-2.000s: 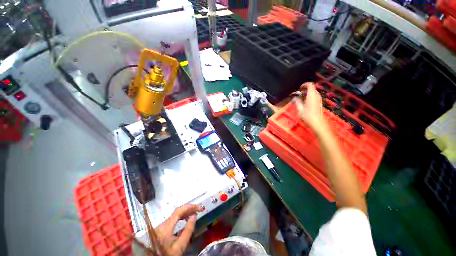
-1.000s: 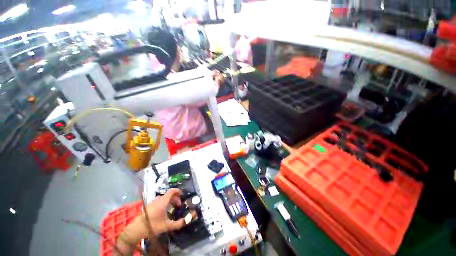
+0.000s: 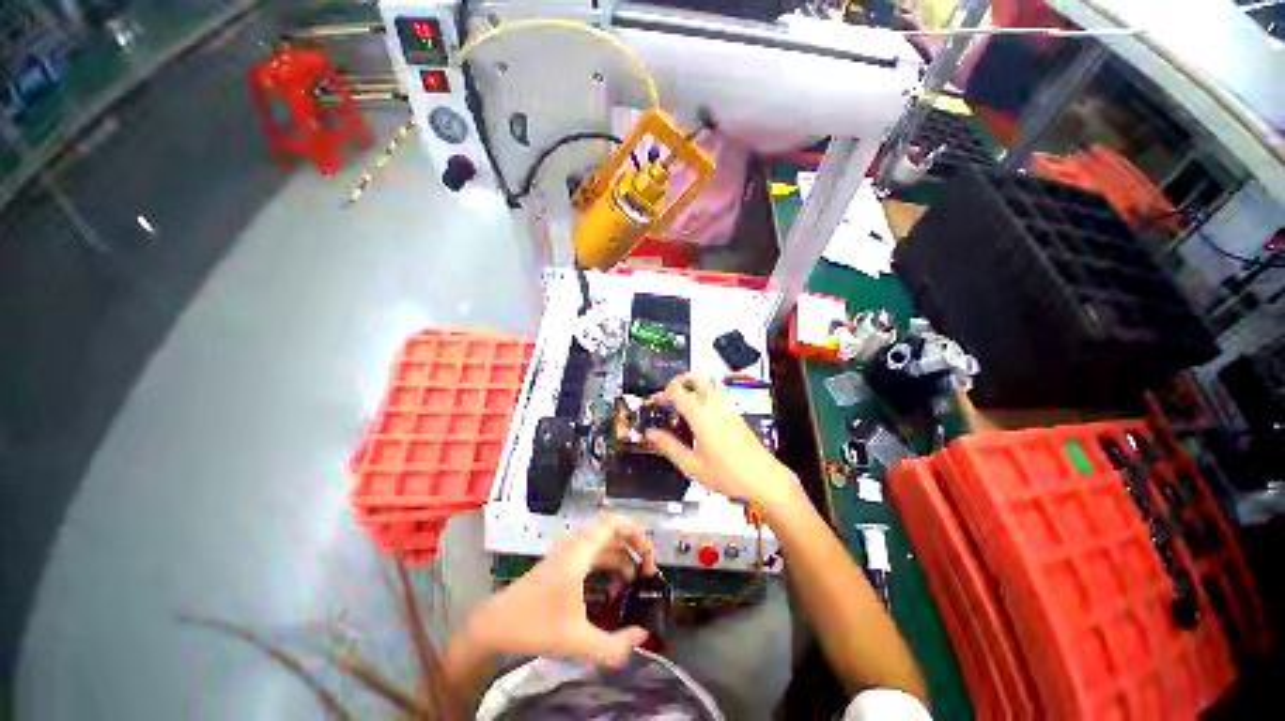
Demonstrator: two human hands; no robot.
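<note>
The press fixture (image 3: 648,476), a black block with an orange-brown nest, sits out on the white press table. My right hand (image 3: 716,448) reaches over it, with fingertips around a small dark watch unit (image 3: 657,417) at the nest; the fingers hide part of it. My left hand (image 3: 567,594) is in front of the table's front edge, thumb and fingers around a dark glossy watch unit (image 3: 647,606). The yellow press cylinder (image 3: 615,226) is behind the fixture. The handheld tester is mostly hidden behind my right hand and forearm; its orange cable (image 3: 758,538) shows.
Front buttons include a red one (image 3: 708,555). A black bar (image 3: 553,465) stands left of the fixture. Red trays (image 3: 448,423) lie low at left. Stacked red trays (image 3: 1050,563) hold dark pieces on the green bench (image 3: 923,634), beside a black tray stack (image 3: 1050,282) and small bottles (image 3: 916,355).
My left hand has moved from the fixture back toward my lap, with a dark unit. My right hand has come from the red trays, then out of view, to the fixture. The camera view has swung left.
</note>
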